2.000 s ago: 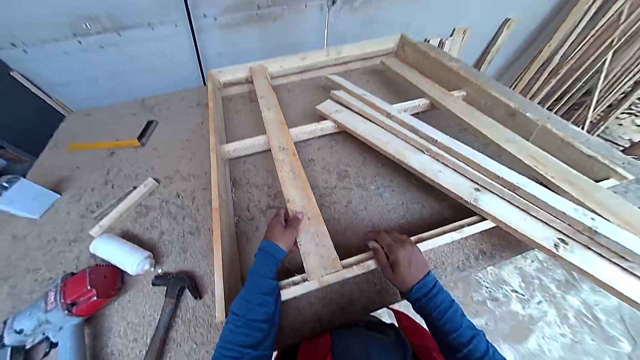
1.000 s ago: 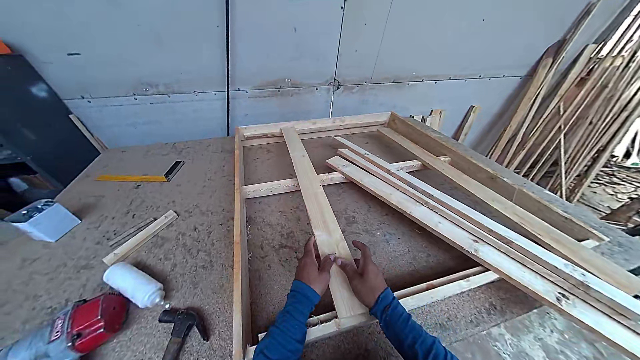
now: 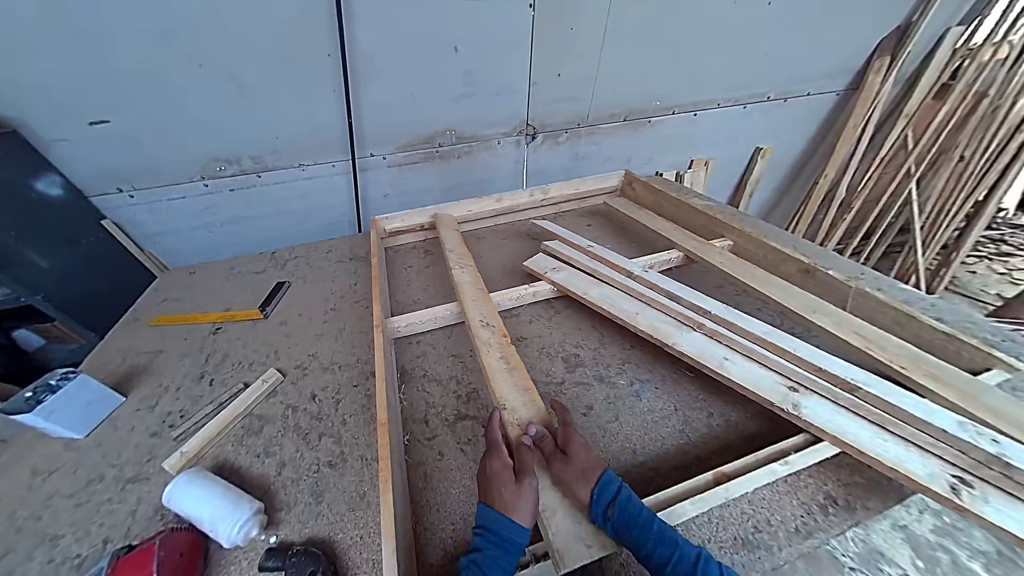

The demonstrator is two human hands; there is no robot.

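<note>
My left hand (image 3: pixel 509 472) and my right hand (image 3: pixel 566 456) grip opposite edges of a wooden board (image 3: pixel 488 328), thumbs on its upper face near the close end. This board runs lengthwise over a rectangular wooden frame (image 3: pixel 381 400), crossing its middle crosspiece (image 3: pixel 432 318) and reaching the far rail. Three loose boards (image 3: pixel 680 344) lie slanted across the frame to the right of my hands. Farther right, another board (image 3: pixel 768 296) lies beside the frame's deep side rail (image 3: pixel 808 280).
On the worktable (image 3: pixel 312 352) at left are a yellow try square (image 3: pixel 208 318), a short wood strip (image 3: pixel 224 420), a white glue bottle (image 3: pixel 212 506), a red power tool (image 3: pixel 160 552), a hammer head (image 3: pixel 298 560) and a white box (image 3: pixel 68 404). Timber strips (image 3: pixel 920 152) lean at right.
Two seconds ago my right hand was at the frame's near rail, apart from the board; it now holds the board beside my left hand. The view has tilted up.
</note>
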